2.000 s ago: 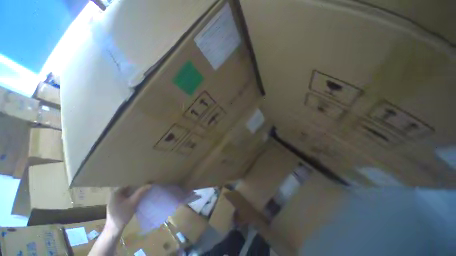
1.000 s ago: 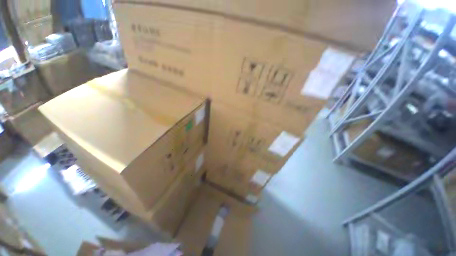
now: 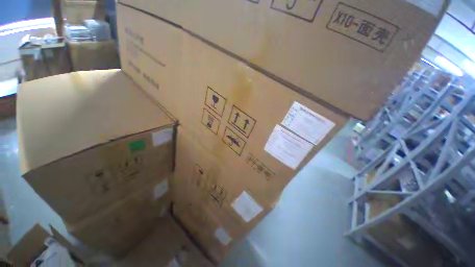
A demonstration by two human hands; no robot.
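Note:
No hand is in the picture. Nearest in front stands a tall stack of brown cartons (image 3: pixel 192 68) with printed handling symbols. Two white labels (image 3: pixel 294 147) sit side by side near the right edge of one carton, and another white label (image 3: pixel 246 206) is on the carton below. A further carton (image 3: pixel 338 62) with large printed characters lies on top. To the left, a lower stack has a closed carton (image 3: pixel 78 114) on top, with a green square sticker (image 3: pixel 137 145) and a white label beside it.
Grey metal shelving (image 3: pixel 401 193) holds goods on the right. Grey floor (image 3: pixel 302 214) runs between it and the stack. A small open carton (image 3: pixel 32 242) with white contents is at the bottom left. More cartons with clear plastic-wrapped items (image 3: pixel 87 32) stand at the back left.
The view has swung and come nearer the tall stack, showing its labels and top carton more clearly. A hand with a paper, visible two seconds ago, is out of the picture.

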